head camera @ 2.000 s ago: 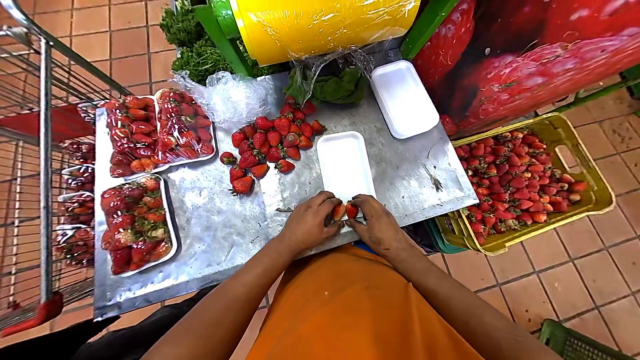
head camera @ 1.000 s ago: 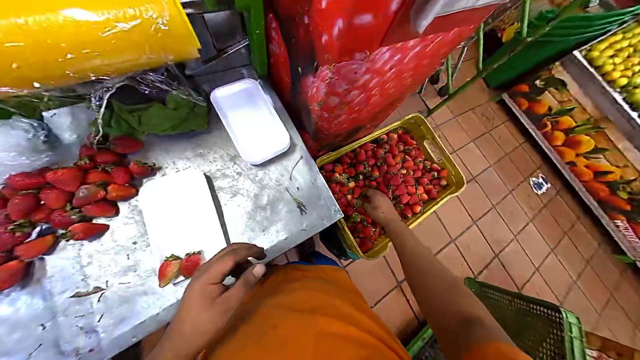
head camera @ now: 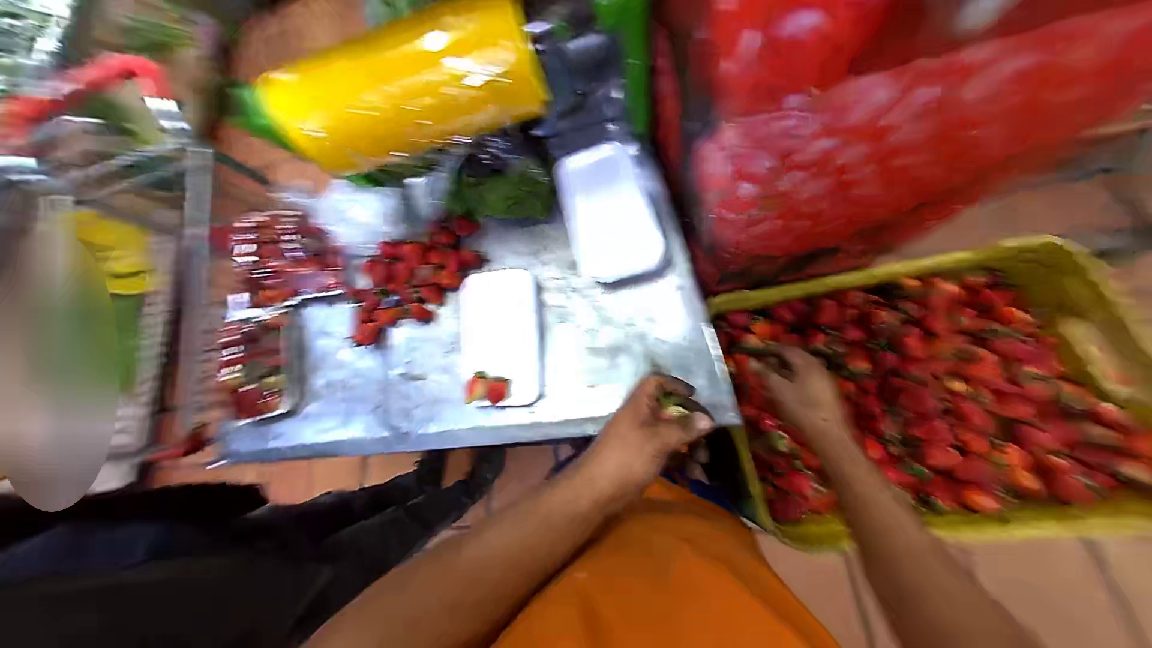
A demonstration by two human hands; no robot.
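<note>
My left hand (head camera: 655, 423) is over the metal table's front right corner, its fingers curled around a small greenish piece, possibly a strawberry; blur hides what it is. My right hand (head camera: 796, 382) reaches into the yellow plastic crate (head camera: 1017, 250) at its left side, among loose strawberries (head camera: 954, 396); whether it grips one is hidden. On the metal table (head camera: 405, 418), a white foam tray (head camera: 499, 324) has two strawberries (head camera: 487, 389) at its near end. Left of this tray lies a pile of strawberries (head camera: 418, 270). A second white foam tray (head camera: 612, 211) stands behind on the right.
Wrapped strawberry packs (head camera: 283, 252) sit at the table's left. A yellow film roll (head camera: 405, 81) and green leaves (head camera: 504, 189) are at the back. A metal cart (head camera: 193, 270) and another person's dark-clothed legs (head camera: 225, 540) are at the left; a strawberry-printed banner (head camera: 900, 135) stands behind the crate.
My left hand has left the tray's near end and moved right to the table corner. My right hand, at the tray two seconds ago, remains in the crate since the later frame. The view has swung.
</note>
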